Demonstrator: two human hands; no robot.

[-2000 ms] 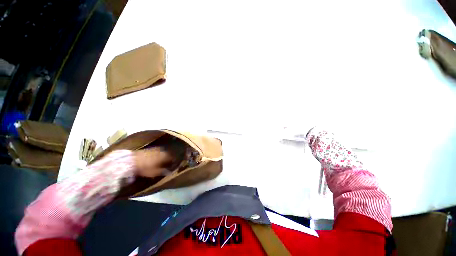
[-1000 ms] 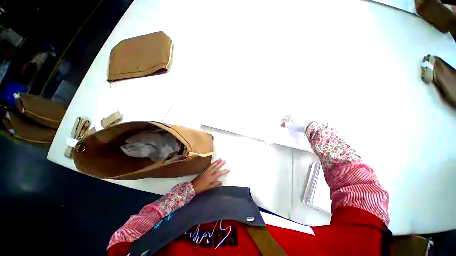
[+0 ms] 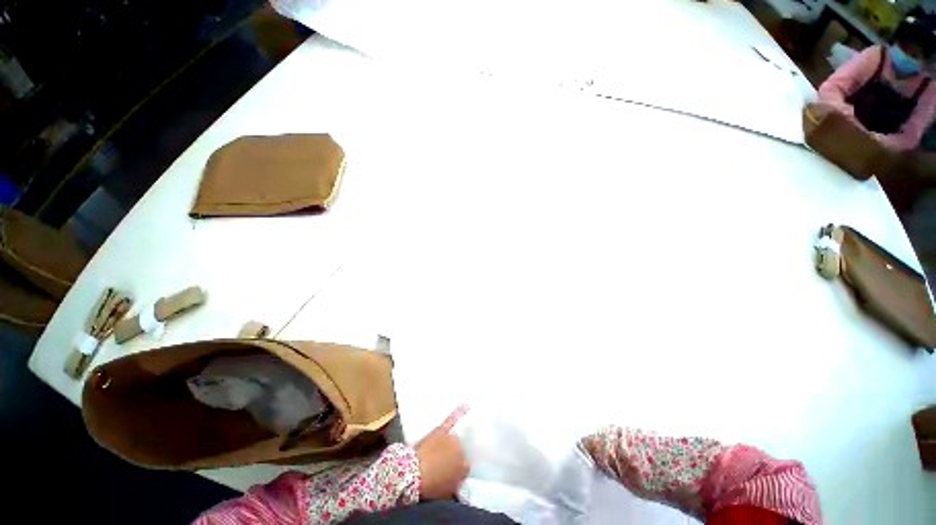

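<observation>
An open tan-brown bag (image 3: 359, 385) lies on its side at the table's left front, its mouth facing me. Crumpled greyish paper (image 3: 241, 390) sits in its dark inside. My bare left hand (image 3: 443, 463) is right of the bag, at the left edge of a thin white sheet (image 3: 523, 467), one finger stretched out. The other fingers are partly hidden, so its grip is unclear. My right forearm, in a floral sleeve cover (image 3: 657, 461), reaches in from the right to the sheet. The right hand blends into the white and cannot be made out.
A flat brown bag body (image 3: 269, 174) lies beyond the open bag. Folded beige straps (image 3: 98, 333) with white bands lie at the left edge. Another brown bag (image 3: 888, 287) with a strap bundle (image 3: 827, 252) lies far right. A masked person (image 3: 883, 92) handles a brown bag (image 3: 844, 142) at upper right.
My left hand has come out of the open bag, showing the paper inside, then moved to the white sheet. My right forearm has come lower and nearer. The view has shifted, bringing a person into sight.
</observation>
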